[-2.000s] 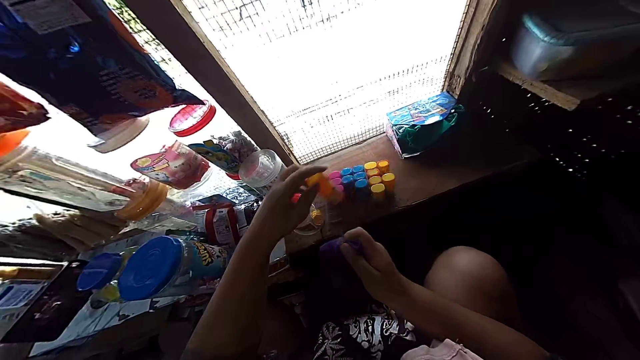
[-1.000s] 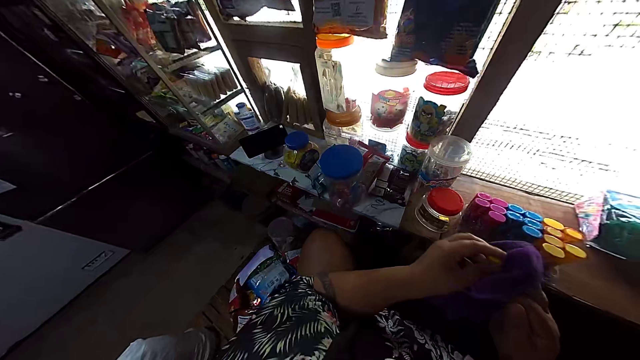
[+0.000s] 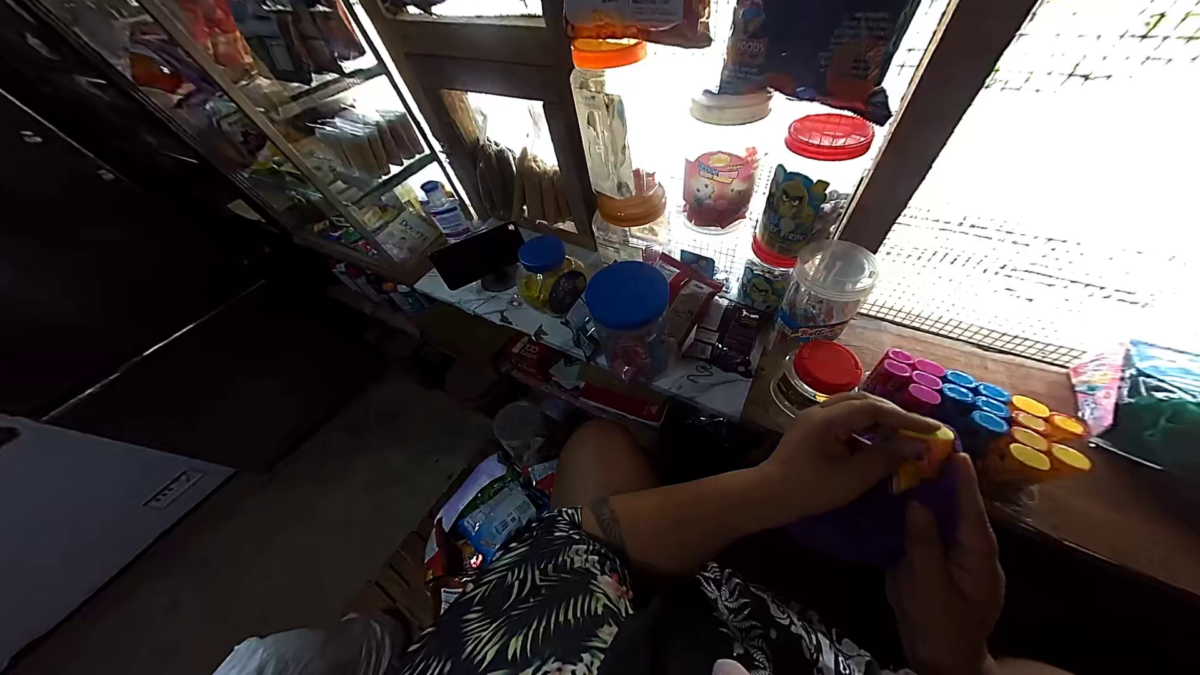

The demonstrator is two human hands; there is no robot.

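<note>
My left hand [image 3: 834,450] pinches a small yellow-capped container [image 3: 926,448] at its top. Around the container's lower part is a dark purple cloth [image 3: 853,525], which my right hand [image 3: 947,562] holds from below and from the right. Just beyond my hands stand capped tubes in a block: pink ones [image 3: 905,375], blue ones [image 3: 975,403] and yellow-orange ones [image 3: 1041,441]. A jar with a red lid [image 3: 828,367] is close behind my left hand. The lower part of the small container is hidden by fingers and cloth.
A blue-lidded jar [image 3: 628,314], a smaller blue-lidded jar [image 3: 548,277], a clear tub [image 3: 832,286] and a phone-like black device [image 3: 478,255] stand along the shelf. A mesh window [image 3: 1041,234] lies behind. Snack packets [image 3: 492,511] lie low on the left; a plastic-wrapped pack [image 3: 1148,403] is at right.
The view has swung left since the oldest frame. Two seconds ago my left hand was at the tubes with an orange-yellow item; now it is at the purple cloth, beside my right hand.
</note>
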